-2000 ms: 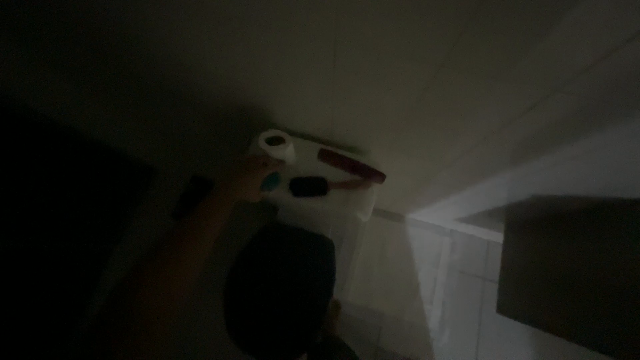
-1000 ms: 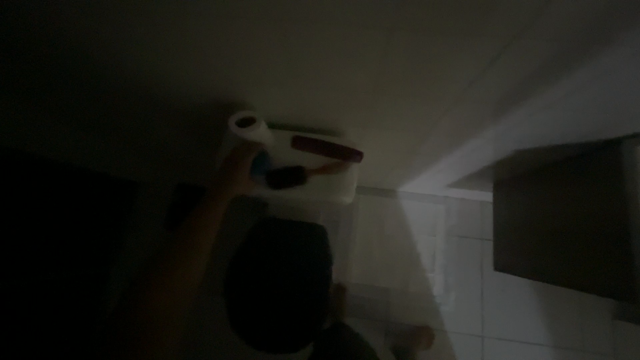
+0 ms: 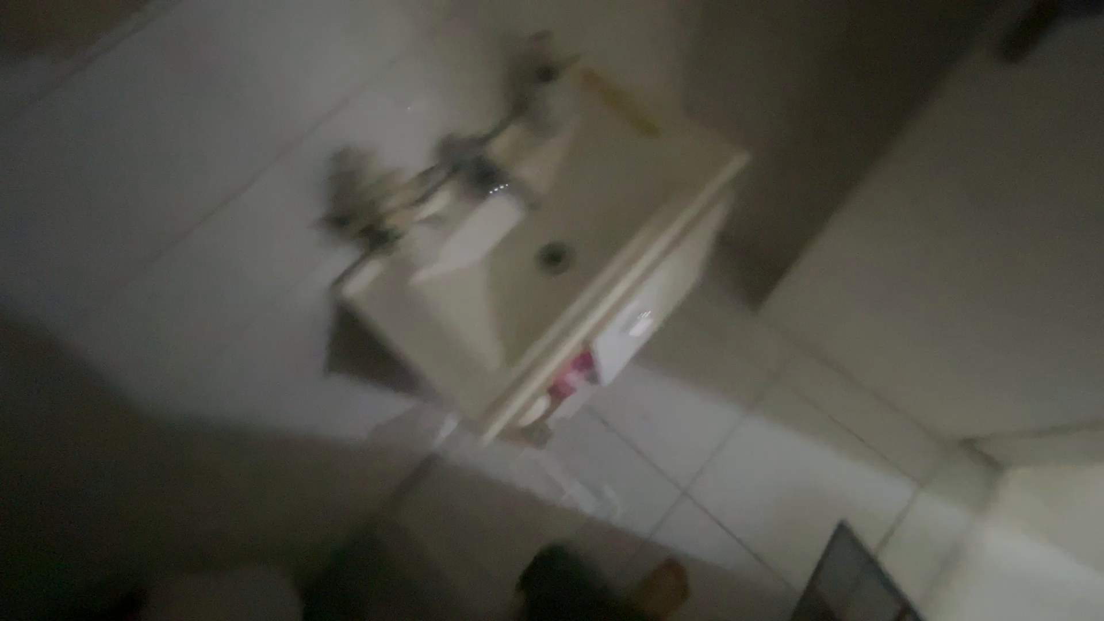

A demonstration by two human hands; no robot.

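Neither my left hand nor my right hand can be made out in this dim, blurred head view. A pale washbasin (image 3: 595,198) on a cabinet fills the middle, with a round dark drain (image 3: 555,256) in its bowl. Near the back rim is a tap (image 3: 483,168), its outline smeared. A long yellow object (image 3: 617,99) lies at the basin's upper edge. Beside the tap is a pale, blocky shape I cannot name. Under the basin's front edge, pink items (image 3: 573,373) show in the cabinet.
Pale wall tiles (image 3: 216,147) rise on the left. Floor tiles (image 3: 690,457) spread below the cabinet. What looks like a bare foot (image 3: 662,588) shows at the bottom edge. A dark flat panel (image 3: 849,578) stands at the lower right, its kind unclear.
The view has swung from a white surface with a paper roll, a brush and a dark red object to the washbasin. The hand that was at that surface is out of sight.
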